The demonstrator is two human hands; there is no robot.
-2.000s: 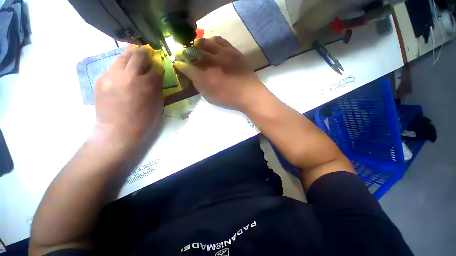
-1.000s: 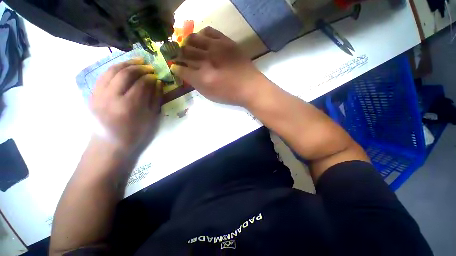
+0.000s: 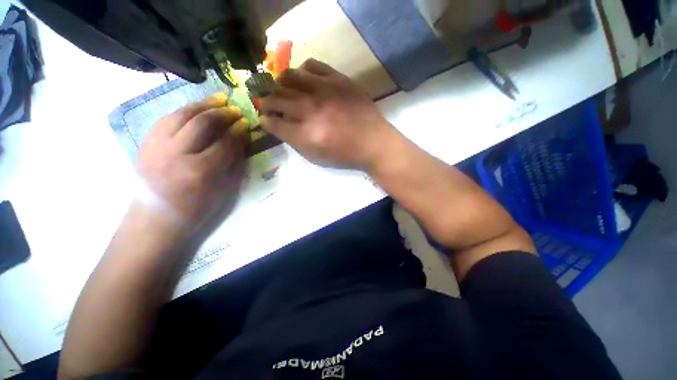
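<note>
A blue-grey fabric piece (image 3: 152, 105) with a stitched line near its edge lies on the machine bed, yellow-green under the lamp. My left hand (image 3: 194, 152) presses on it, fingertips just left of the needle area. My right hand (image 3: 321, 115) is bent close to the right of the needle area, beside the knurled knob (image 3: 260, 83); its fingertips are partly hidden and I cannot tell what they hold. The dark sewing machine head (image 3: 141, 33) hangs over the work. Orange-red strips (image 3: 280, 56) show behind the knob.
A larger blue-grey denim piece (image 3: 393, 41) lies on the tan area. Dark snips (image 3: 493, 73) lie at right, near a red-handled tool (image 3: 508, 20). Fanned fabric parts (image 3: 16, 70) are at upper left, a dark piece (image 3: 11, 236) at left. A blue basket (image 3: 553, 178) stands at lower right.
The camera view has shifted slightly. Both hands stay by the needle, with small finger movements; the right fingers are more bent than two seconds ago.
</note>
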